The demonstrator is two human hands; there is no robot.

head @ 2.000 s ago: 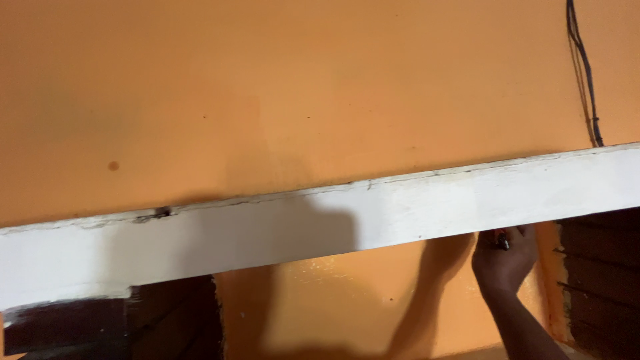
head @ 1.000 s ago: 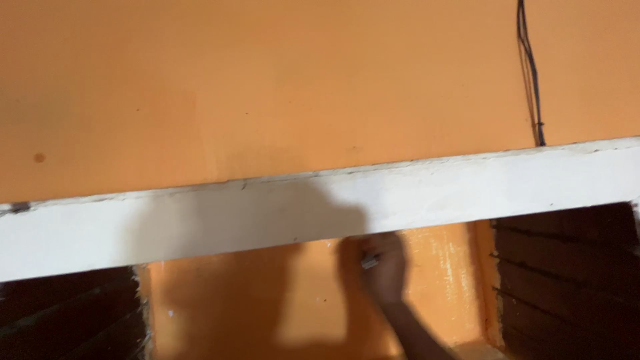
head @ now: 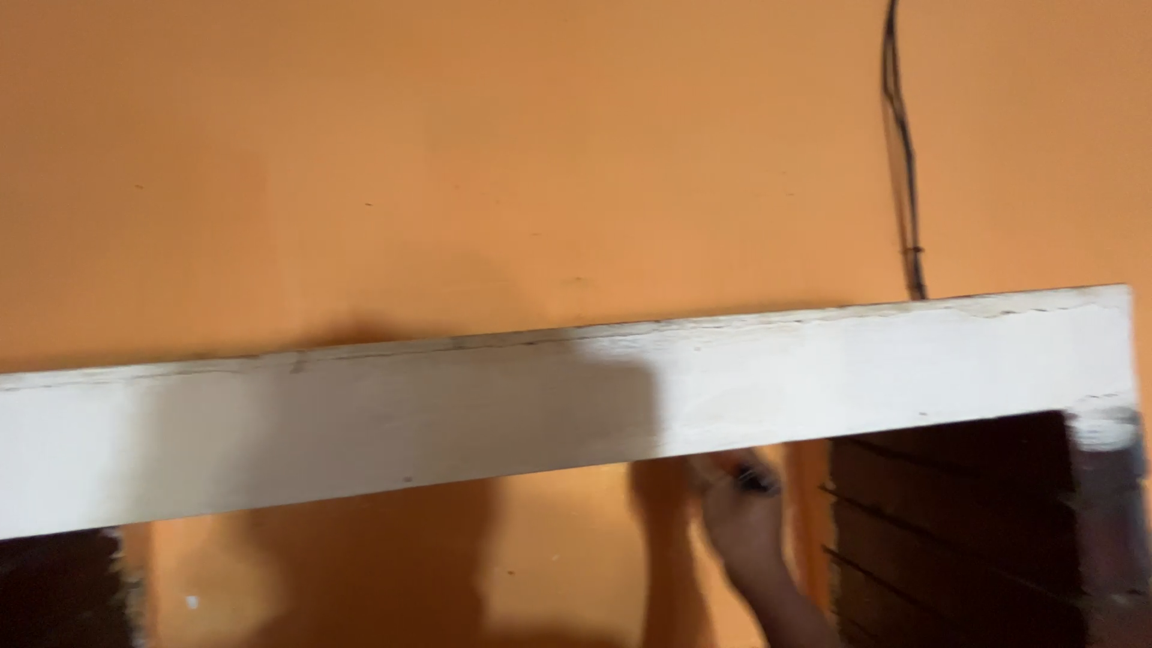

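Observation:
A long white-painted board [head: 540,405] runs across an orange wall [head: 540,162], tilted slightly up toward the right. Just under its lower edge, right of the middle, is my right hand [head: 742,513], its fingers partly hidden behind the board. The hand is closed on a small dark object [head: 756,477], too blurred to name. My left hand is out of view. Shadows of a head and an arm fall over the board and the orange wall below it.
Black cables [head: 904,162] hang down the wall to the board's top edge. Below the board are dark brown slatted panels, one at the right [head: 954,531] and one at the lower left [head: 58,594]. A part-white post [head: 1111,504] stands under the board's right end.
The view has shifted, so the board's right end now shows. My right hand stays under the board's lower edge; relative to the cables, it first went left and then came back right.

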